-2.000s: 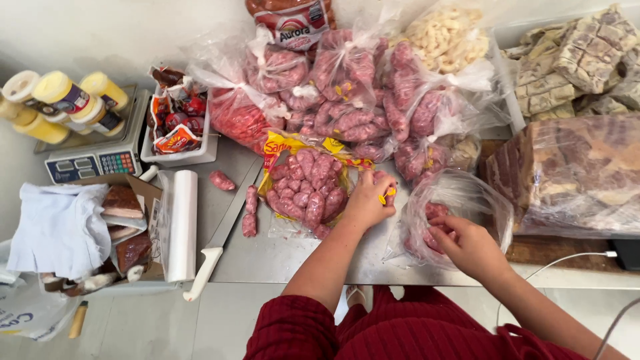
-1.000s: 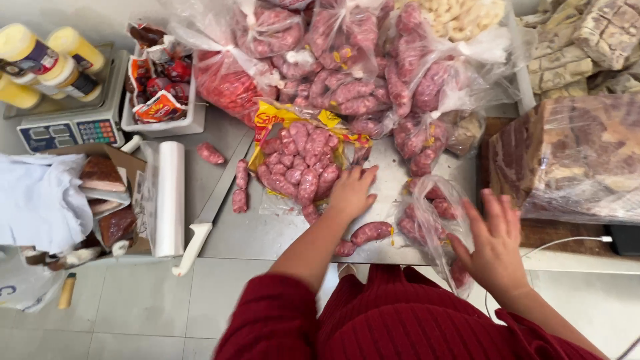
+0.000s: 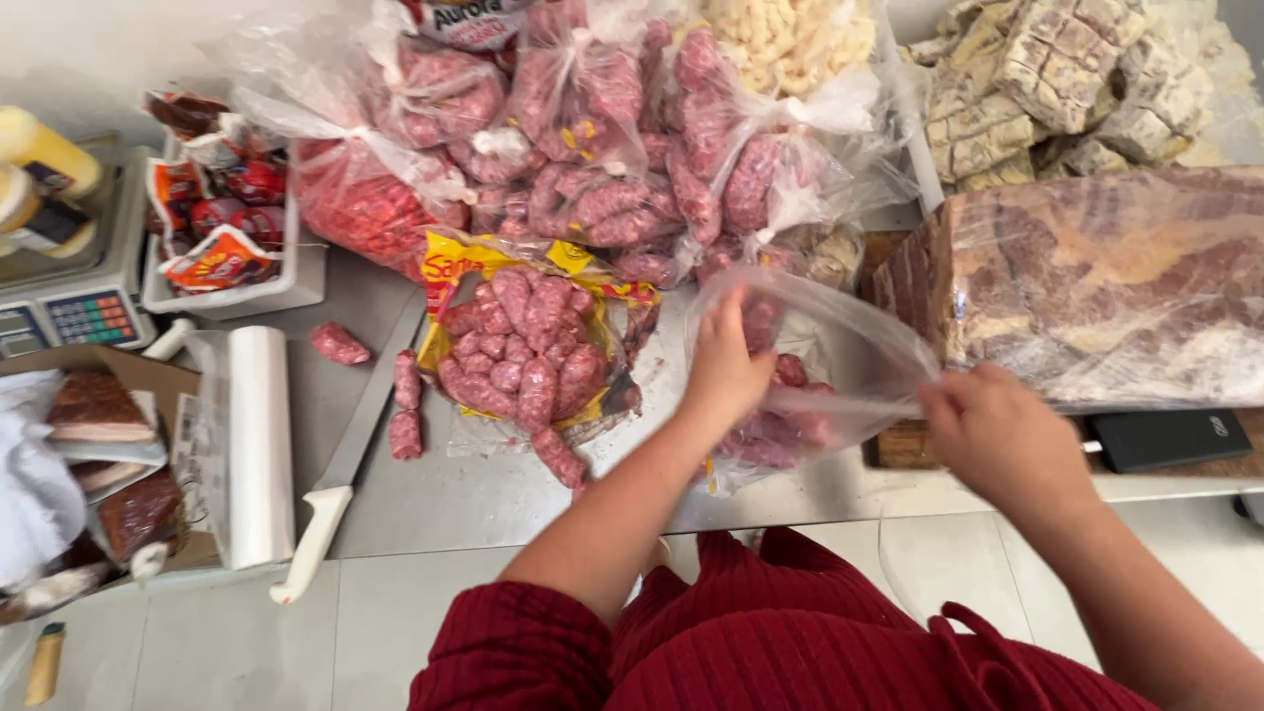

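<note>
My right hand (image 3: 997, 425) pinches the rim of a clear plastic bag (image 3: 869, 346) and pulls it out to the right. At the bag's mouth, on its left side, is my left hand (image 3: 733, 360); its fingertips are partly behind the film, and whether they grip anything is unclear. Raw sausages (image 3: 790, 415) lie in the bottom of this bag. Left of my left forearm, a pile of raw sausage links (image 3: 523, 341) rests on an opened yellow printed package (image 3: 434, 341), one link trailing toward the table's front edge.
A white-handled knife (image 3: 341, 474) lies left of the pile, its handle over the edge. Beside it are a plastic roll (image 3: 262, 444) and a scale (image 3: 89, 306). Tied sausage bags (image 3: 602, 197) stand behind. A wrapped meat slab (image 3: 1106, 286) and a black device (image 3: 1170, 439) sit at right.
My left hand has moved right from beside the sausage pile to the bag. The bag, lower and bunched a second ago, is now drawn wide, its rim in my right hand.
</note>
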